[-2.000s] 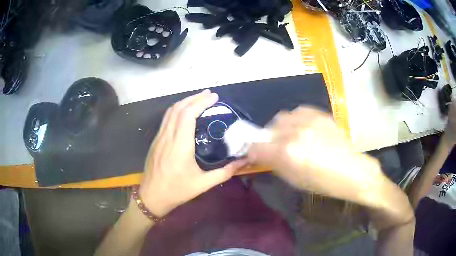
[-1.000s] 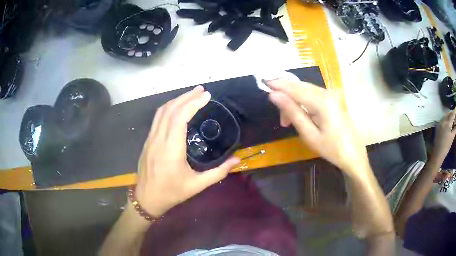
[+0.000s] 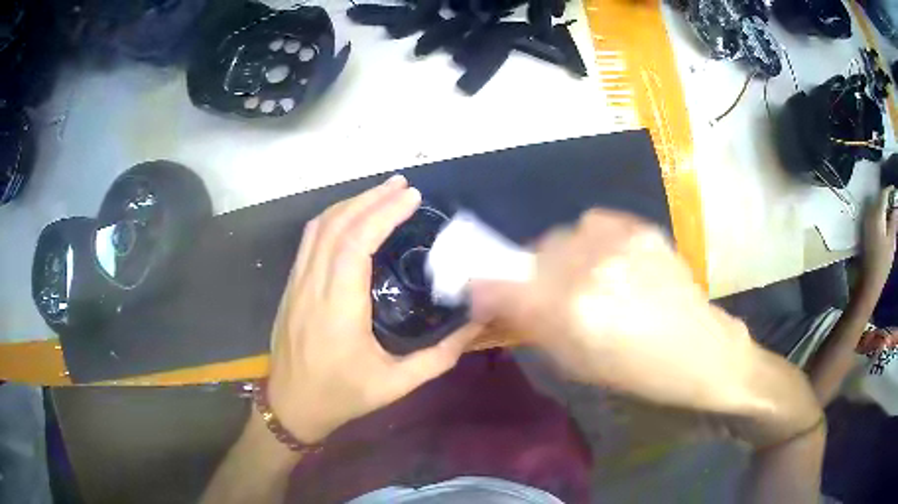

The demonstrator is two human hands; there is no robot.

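Observation:
My left hand (image 3: 340,310) is bare, with a beaded bracelet, and grips a glossy black rounded plastic housing (image 3: 399,320) from its left side over the front part of the black mat. The housing's hollow side with a round ring faces up. My right hand (image 3: 591,295), blurred, pinches a crumpled white wiping cloth (image 3: 471,260). The cloth is over the right part of the housing and hides part of it.
Two glossy black shells (image 3: 153,221) lie at the mat's left end (image 3: 236,285). A perforated housing (image 3: 279,73) and black strips (image 3: 492,39) lie behind. Wired assemblies (image 3: 832,133) lie beyond the yellow tape (image 3: 645,89). Another person's arm (image 3: 857,305) is at the right.
My right hand, which held the cloth back right of the housing a second ago, is now over the housing with it. My left hand still grips the housing in nearly the same place.

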